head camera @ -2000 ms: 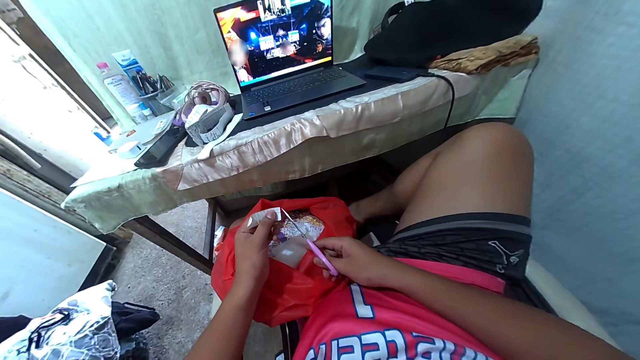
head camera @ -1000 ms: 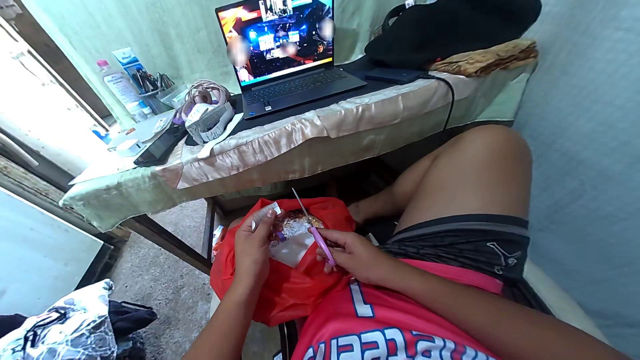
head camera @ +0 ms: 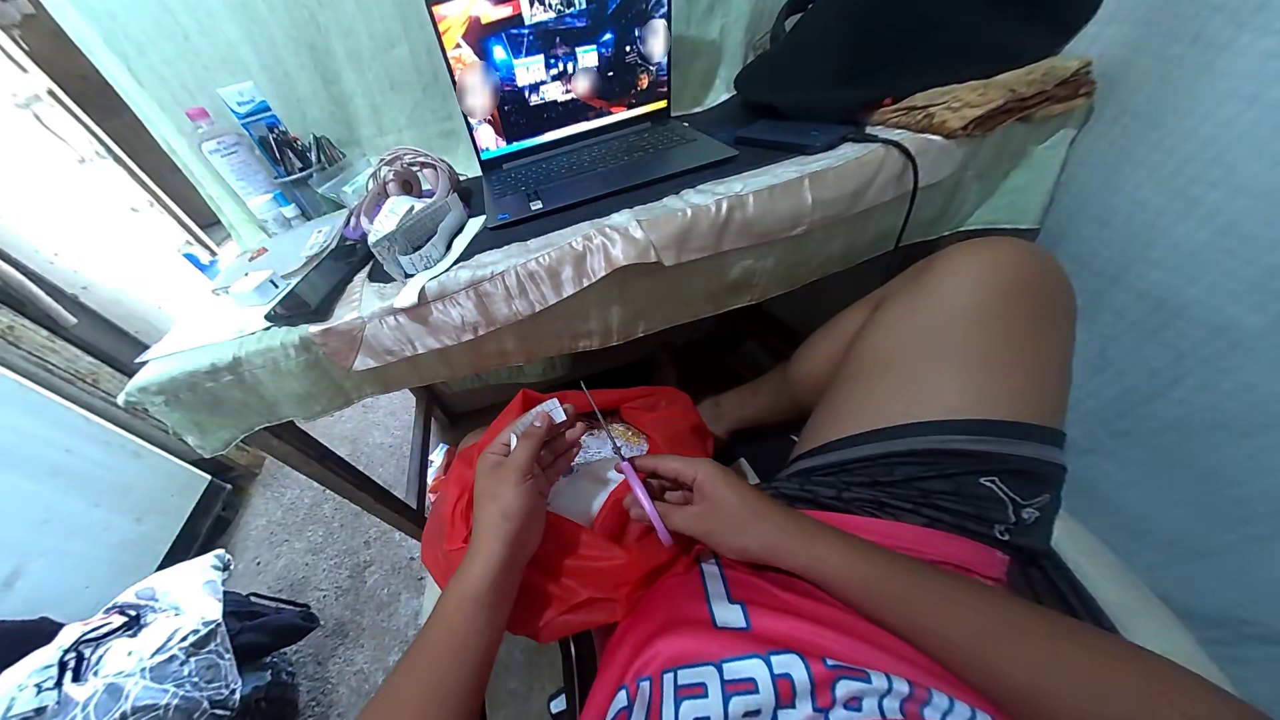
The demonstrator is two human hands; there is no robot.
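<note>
A red bag [head camera: 590,590] lies spread in my lap, with shiny scraps [head camera: 612,442] and a whitish piece of material [head camera: 585,492] in its mouth. Over its left side, my left hand [head camera: 525,470] pinches a small white paper strip [head camera: 538,420] between thumb and fingers. My right hand [head camera: 690,500] holds pink-handled scissors [head camera: 645,500] on the right side of the bag, their blades pointing up and away from me. The blades look closed and stand apart from the strip.
Beyond the bag stands a cloth-covered table [head camera: 600,280] with a laptop [head camera: 610,165], a coiled light strap [head camera: 410,180], a bottle [head camera: 235,155] and a pen holder [head camera: 305,185]. A black cable [head camera: 912,190] hangs over its edge. Patterned fabric [head camera: 150,640] lies at lower left.
The scissors' blades were near the paper strip two seconds ago and are now apart from it. My left hand still holds a strip.
</note>
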